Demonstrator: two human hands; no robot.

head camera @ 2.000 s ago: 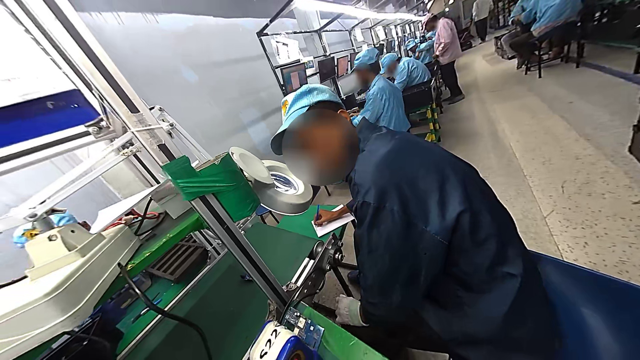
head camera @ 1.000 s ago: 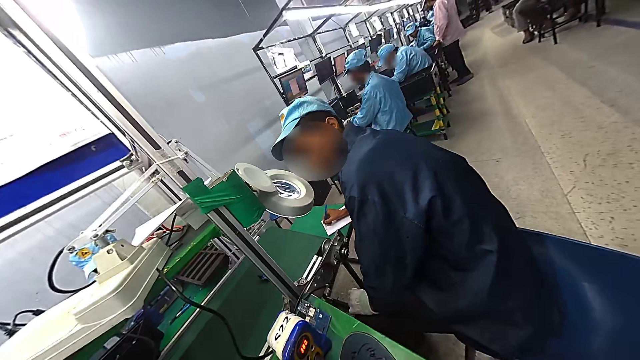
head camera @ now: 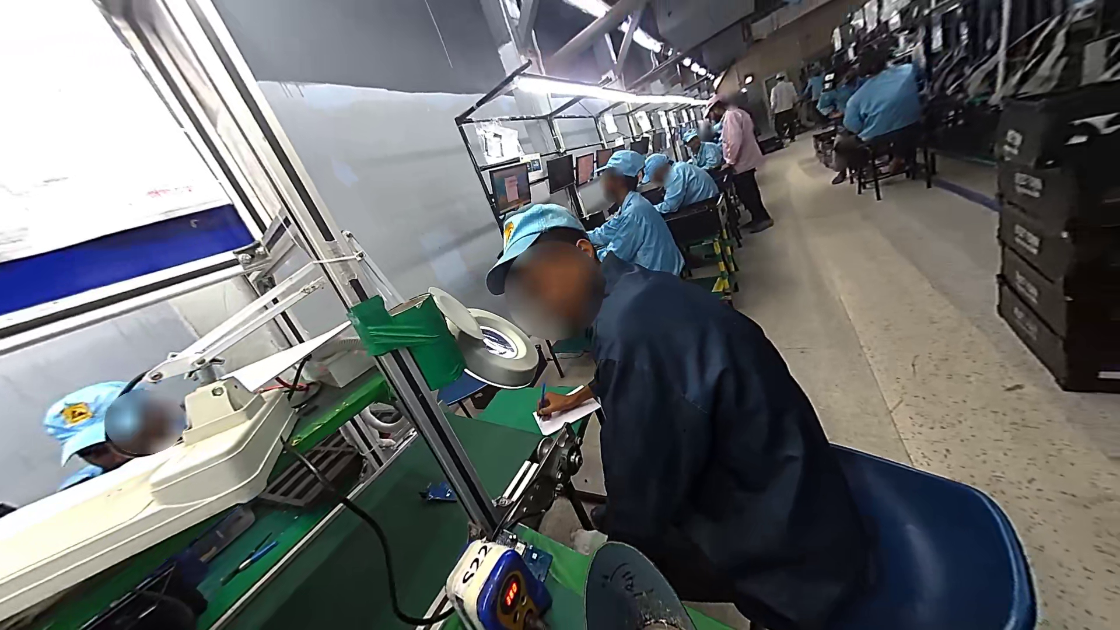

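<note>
Neither my left hand nor my right hand shows in the head view. Low in front of me stands a blue and white soldering station [head camera: 499, 584] with a lit red display, beside a dark round disc [head camera: 632, 584]. A green conveyor belt [head camera: 376, 516] runs past an aluminium post. Green tape [head camera: 394, 327] wraps the post near a round magnifier lamp [head camera: 497, 346]. To its right a seated co-worker in a dark blue jacket [head camera: 700, 420] leans over and holds a pen to white paper [head camera: 567, 415].
At left are a cream lamp housing [head camera: 201, 464] and another co-worker's blue cap [head camera: 83, 416]. A blue chair [head camera: 945, 534] is at lower right, with stacked black crates [head camera: 1054, 254] behind. Co-workers sit along a row of monitors [head camera: 510, 187]; a person in pink [head camera: 740, 140] stands by them.
The view has shifted, bringing the black crates and the left co-worker's face area into sight. The seated co-worker stays bent over the paper.
</note>
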